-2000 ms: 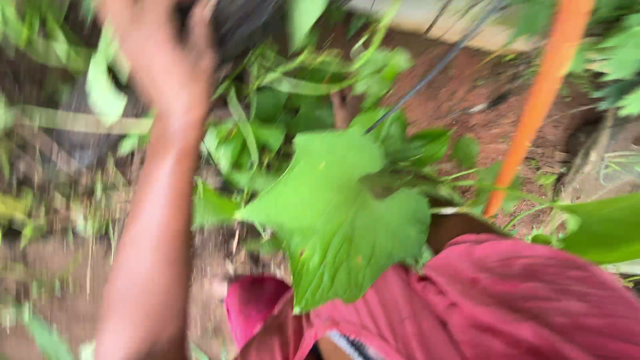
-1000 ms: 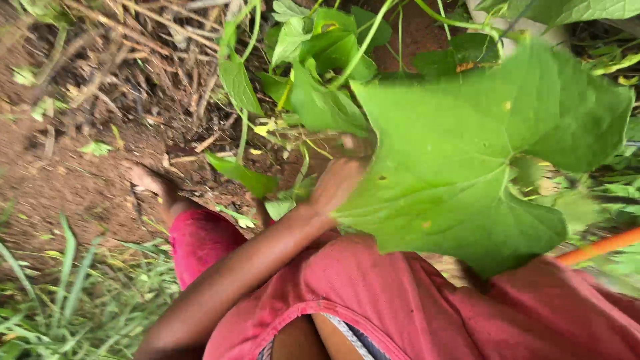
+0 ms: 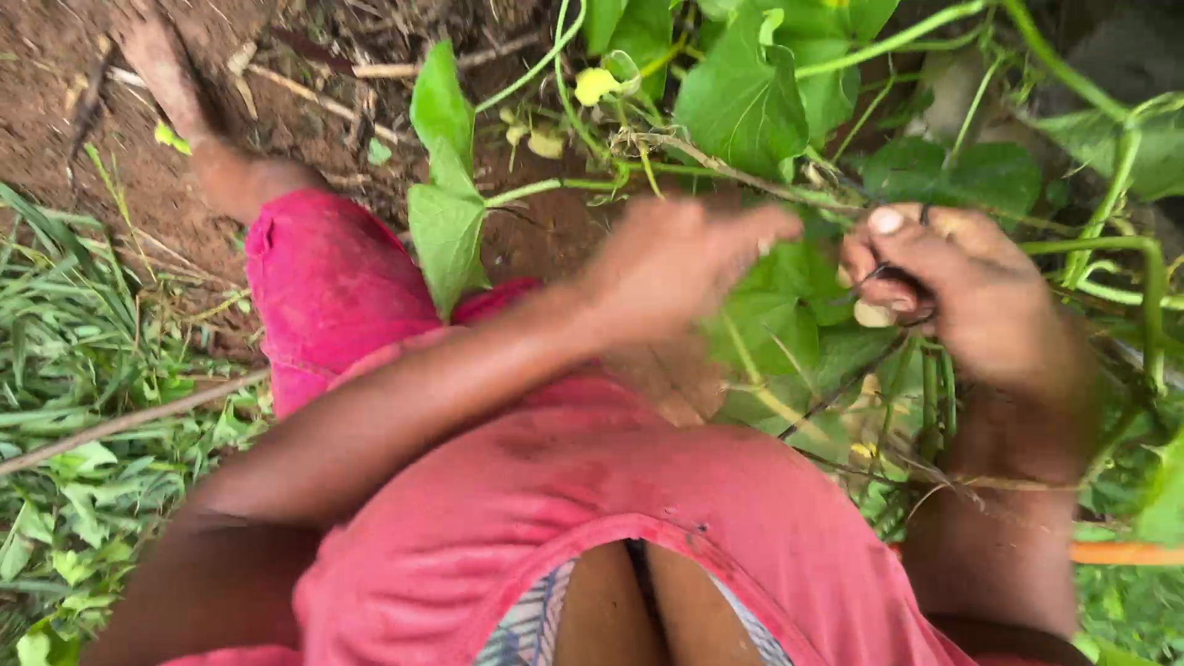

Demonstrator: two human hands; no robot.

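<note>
My right hand is closed at the right of centre, around a thin dark cord and, as it appears, the end of a brownish vine stem. My left hand, blurred, is just left of it, below the stem, its forefinger pointing toward the right hand; whether it grips anything is unclear. Green vines with broad leaves surround both hands. A yellow flower hangs above the left hand. Part of the dark cord runs down and left below the right hand.
Bare reddish soil with dry twigs lies at the upper left, by my bare foot. Grass and low weeds grow at the left. Thick green vine stems stand at the right, and an orange strip shows at the right edge.
The large leaf that covered the middle right one second ago no longer blocks the view, and my right hand now shows. My left hand is farther right among the vines.
</note>
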